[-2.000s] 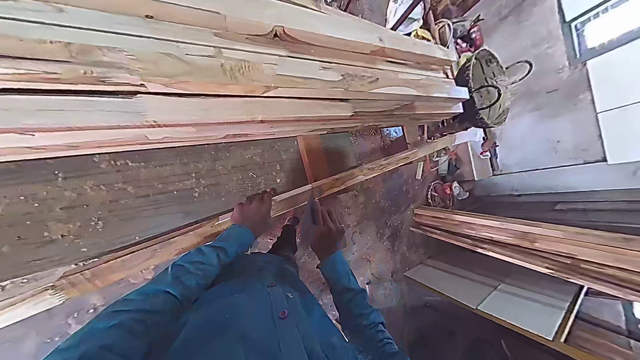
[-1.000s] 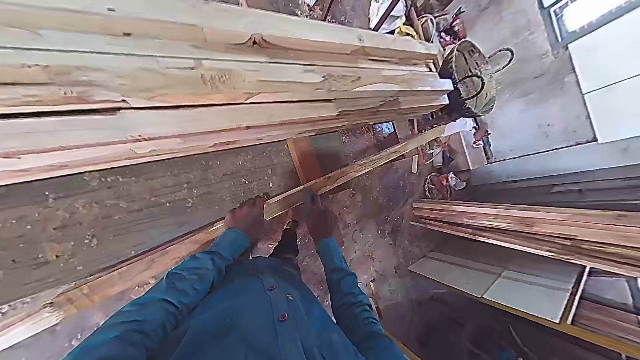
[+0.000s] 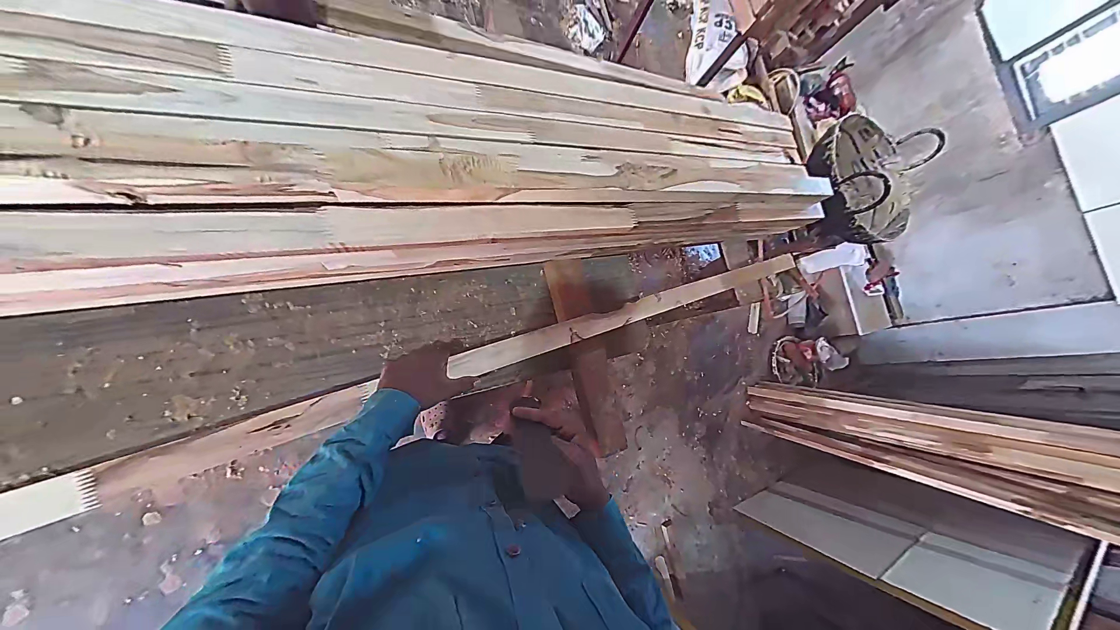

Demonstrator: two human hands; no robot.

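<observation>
My left hand [image 3: 422, 374] grips a long, narrow wooden strip [image 3: 612, 319], which runs from the lower left to the upper right along the near side of a grey plank [image 3: 219, 359]. My right hand [image 3: 569, 451] is close to my shirt front, below the strip, holding a dark, flat-bladed tool [image 3: 538, 455] whose exact kind I cannot tell. A reddish-brown wooden crosspiece [image 3: 579, 350] passes beneath the strip, to the right of my left hand.
A large stack of jointed wooden boards [image 3: 394, 166] fills the upper left. More wooden strips [image 3: 927, 437] and pale panels [image 3: 875, 534] lie at the right. A woven basket with handles [image 3: 862, 175] stands beyond the stack, and wood chips are scattered on the plank.
My right hand has moved from the strip back toward my body with the dark tool in it. My left hand stays on the strip.
</observation>
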